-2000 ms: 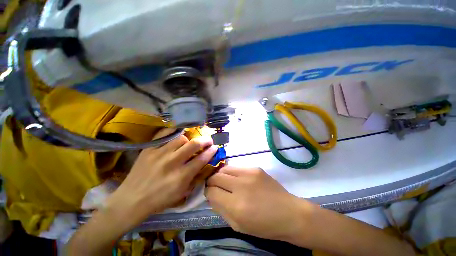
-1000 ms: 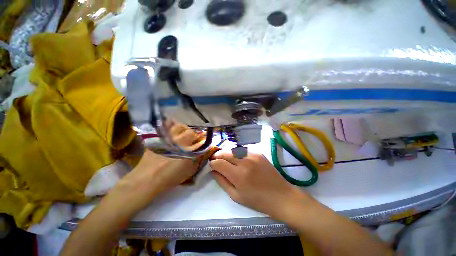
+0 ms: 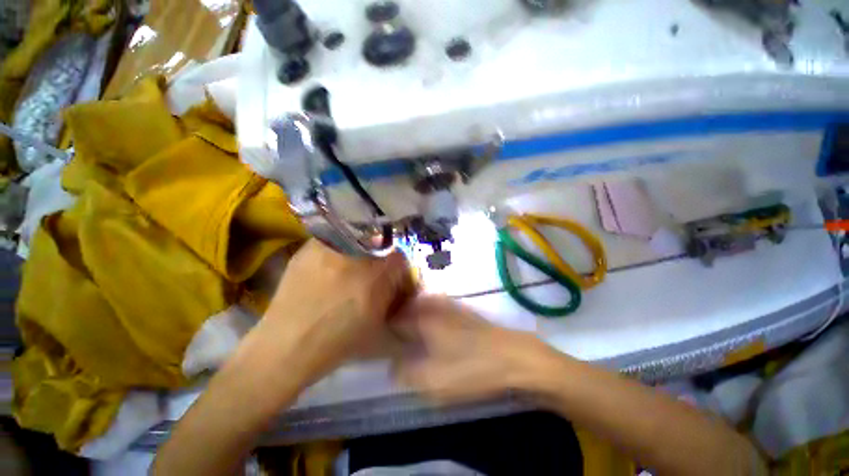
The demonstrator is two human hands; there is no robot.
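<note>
The mustard-yellow garment (image 3: 130, 270) lies bunched left of the needle, with off-white lining (image 3: 219, 341) at its lower edge. My left hand (image 3: 340, 288) is bent over the cloth at the needle area, below the curved metal guard; its fingertips are hidden. My right hand (image 3: 442, 344) is blurred and touches or overlaps the left hand just below the needle. What either hand holds cannot be made out. The presser foot area (image 3: 437, 249) is under the bright lamp of the white sewing machine (image 3: 577, 93).
Scissors with yellow and green handles (image 3: 543, 302) lie right of the needle. Pale pink cut pieces (image 3: 624, 209) and a small metal device (image 3: 735, 232) lie further right. The ruler-marked table edge (image 3: 652, 358) runs along the front. More yellow cloth is at the upper left.
The view has shifted, showing more of the garment and machine top. My hands have drawn together below the needle, and the small blue patch seen between them earlier is no longer visible.
</note>
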